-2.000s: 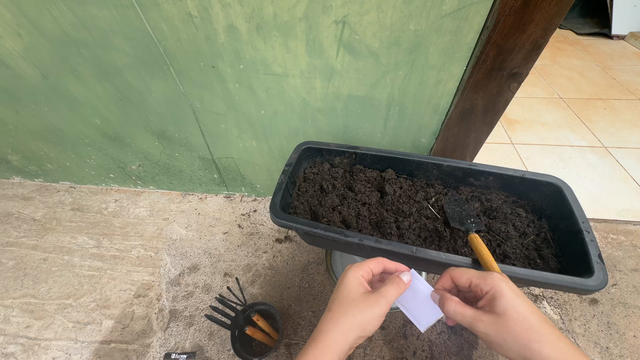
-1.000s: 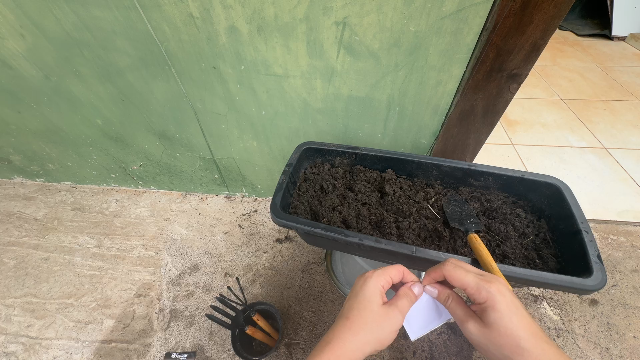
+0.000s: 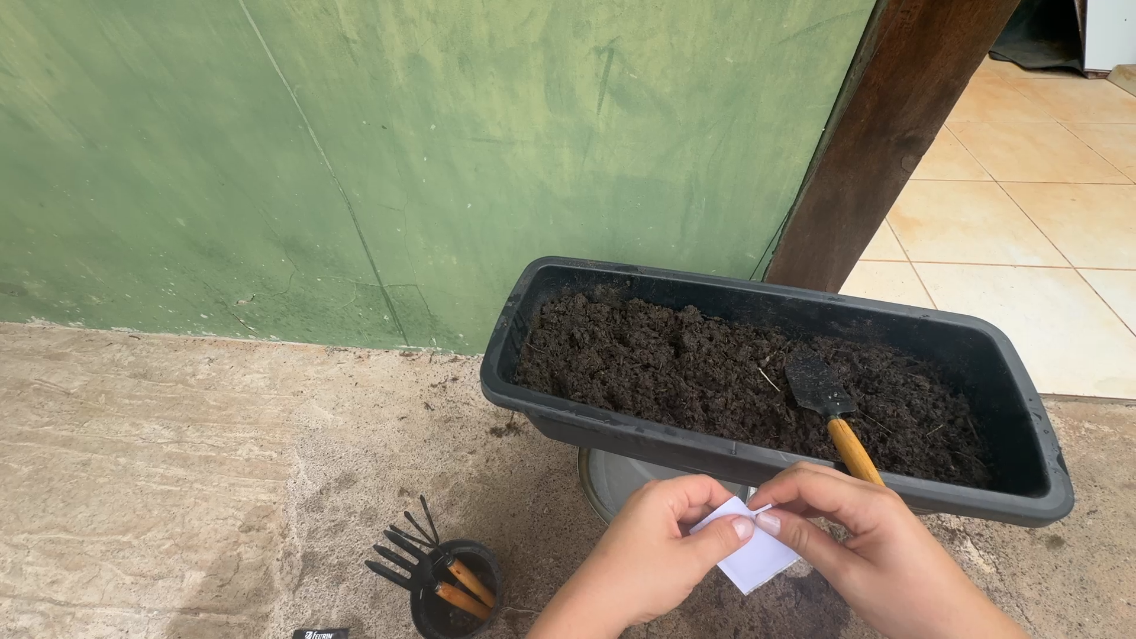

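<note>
A small white paper packet (image 3: pixel 754 555) is pinched between both hands at the lower right. My left hand (image 3: pixel 661 541) grips its left side with thumb and fingers; my right hand (image 3: pixel 852 532) pinches its top edge, the two thumbs nearly touching. Just beyond the hands stands a long dark plastic planter (image 3: pixel 621 422) filled with dark soil (image 3: pixel 657 364). A hand trowel (image 3: pixel 821 386) lies in it, blade on the soil, its wooden handle resting over the near rim above my right hand.
A black pot (image 3: pixel 426 612) at lower left holds small garden forks with wooden handles (image 3: pixel 466 596). Under the planter shows a round grey metal object (image 3: pixel 612 484). A green wall (image 3: pixel 444 160) and a wooden post (image 3: pixel 896 133) stand behind. A black label (image 3: pixel 321 634) lies at the bottom edge.
The packet has been turned between my fingers, and my hands have come closer together at its top edge. The planter, trowel and pot have not moved.
</note>
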